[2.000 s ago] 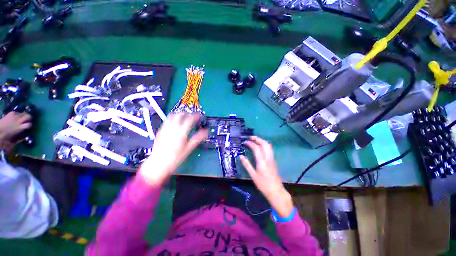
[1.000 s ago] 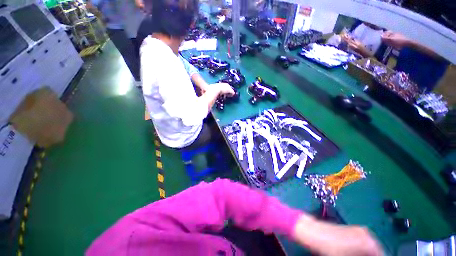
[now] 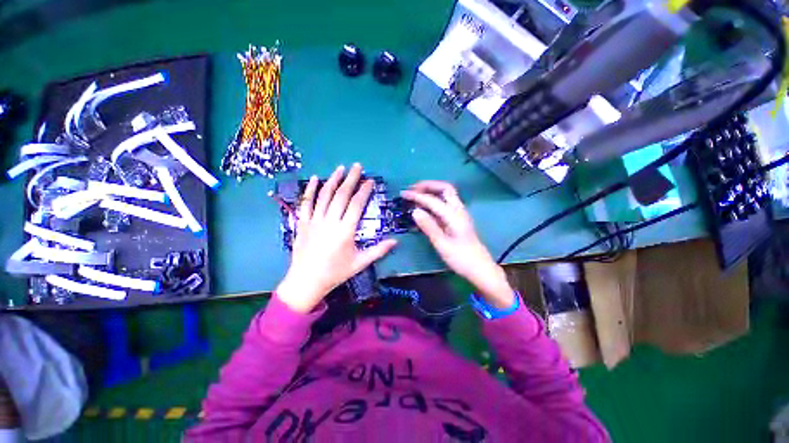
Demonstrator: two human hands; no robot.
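The black unit [image 3: 377, 216] lies at the bench's front edge, with a short dark arm pointing towards me. My left hand [image 3: 336, 227] lies spread over its left part and holds it, hiding much of it. My right hand [image 3: 445, 227], with a blue wrist band, has its fingertips on a dark part at the unit's right end. I cannot tell if that part is separate. Two round black parts [image 3: 386, 67] stand behind. An orange-yellow wire bundle [image 3: 262, 108] lies behind and left.
A black tray [image 3: 186, 91] with white flat cables [image 3: 130, 201] is on the left. Grey electric screwdrivers [image 3: 562, 86] hang over pale screw feeders [image 3: 445, 69] at right. A black compartment tray [image 3: 735, 186] is far right. Another person's sleeve [image 3: 39, 372] shows lower left.
The view swung left to a neighbouring person, then came back to the unit. My left hand now lies on the unit and my right fingers touch its right end. Fewer round black parts stand behind.
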